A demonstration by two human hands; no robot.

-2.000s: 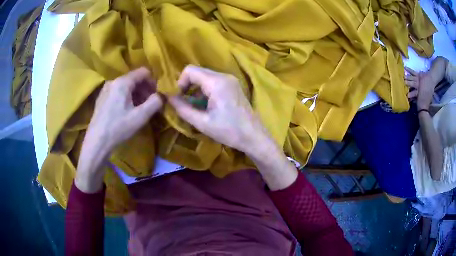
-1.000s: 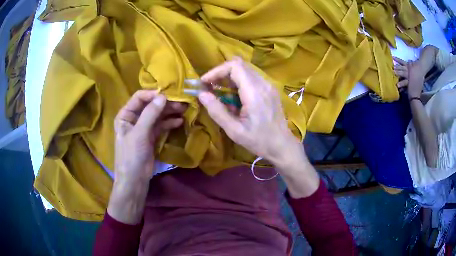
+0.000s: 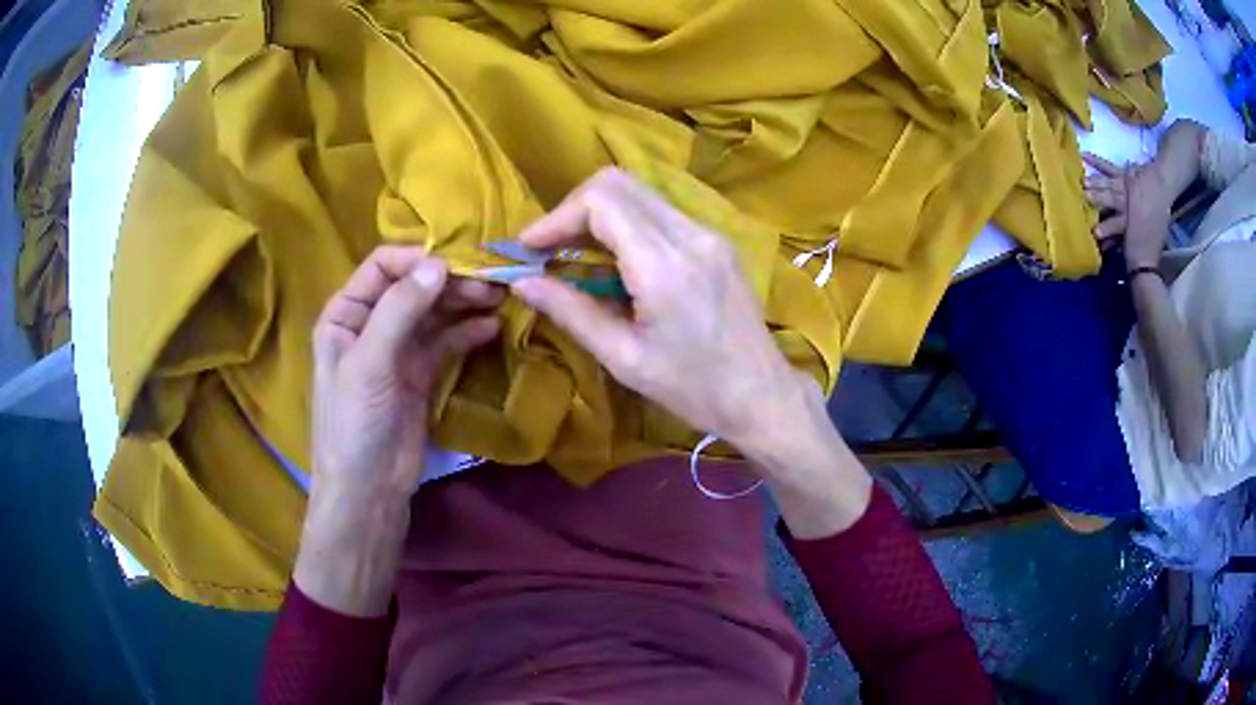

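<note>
A mustard-yellow garment (image 3: 317, 165) lies in folds over the table in front of me. My left hand (image 3: 393, 344) pinches an edge of its cloth between thumb and forefinger. My right hand (image 3: 654, 303) holds thread snips (image 3: 513, 262) with short silver blades pointing left. The blades are at the pinched cloth, just right of my left fingertips. The green handle is mostly hidden in my right palm. Any thread at the blades is too fine to tell.
More yellow cloth (image 3: 771, 69) is heaped behind and to the right, with white loops (image 3: 822, 259). A white loop (image 3: 723, 468) hangs by my right wrist. A translucent bin (image 3: 25, 296) stands at the left. A seated person (image 3: 1171, 331) rests a hand on the table at the right.
Over the two seconds my left hand moved right and took a cloth edge. The snips came into view in my right hand, then moved slightly left onto the cloth by my left fingertips.
</note>
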